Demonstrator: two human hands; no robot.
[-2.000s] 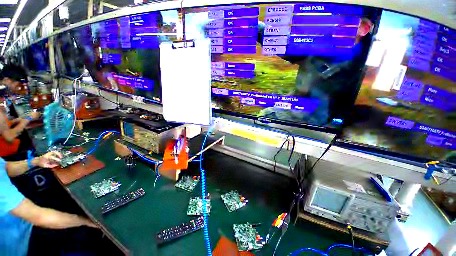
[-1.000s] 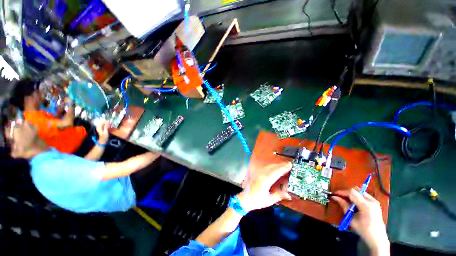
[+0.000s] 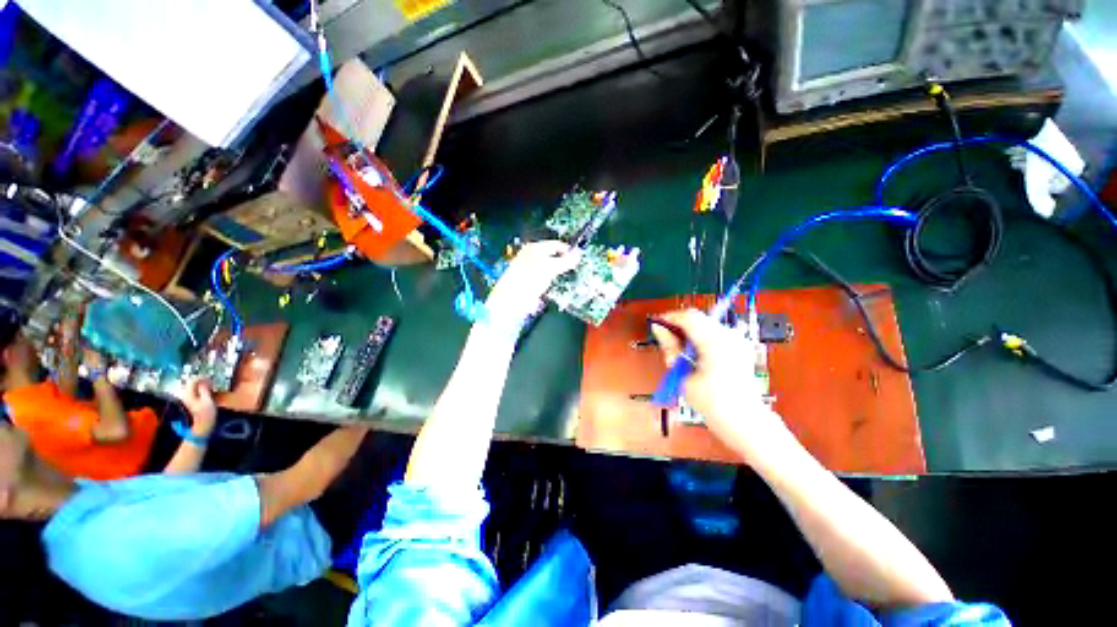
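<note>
My left hand point(image 3: 524, 284) is over the bench left of the fixture. It is closed on a dark remote control point(image 3: 597, 225), whose far end sticks out over the loose green circuit boards point(image 3: 600, 292). My right hand point(image 3: 713, 361) is over the orange-brown fixture base point(image 3: 845, 398), fingertips near the dark connector bar point(image 3: 774, 327). It holds a blue pen point(image 3: 675, 379) that points down toward the bench front. A circuit board point(image 3: 762, 365) lies on the fixture, mostly hidden under my right hand.
A blue cable point(image 3: 808, 228) runs right from the fixture, beside a black cable loop point(image 3: 953, 239). An oscilloscope point(image 3: 851, 43) stands on a shelf behind. An orange holder point(image 3: 374, 211) is at back left. Another remote point(image 3: 365, 359) and a person in light blue point(image 3: 184, 533) are left.
My left hand has left the fixture, moved left and back, and taken hold of the remote. My right hand has moved left and up over the board, still with the pen. The view has shifted right.
</note>
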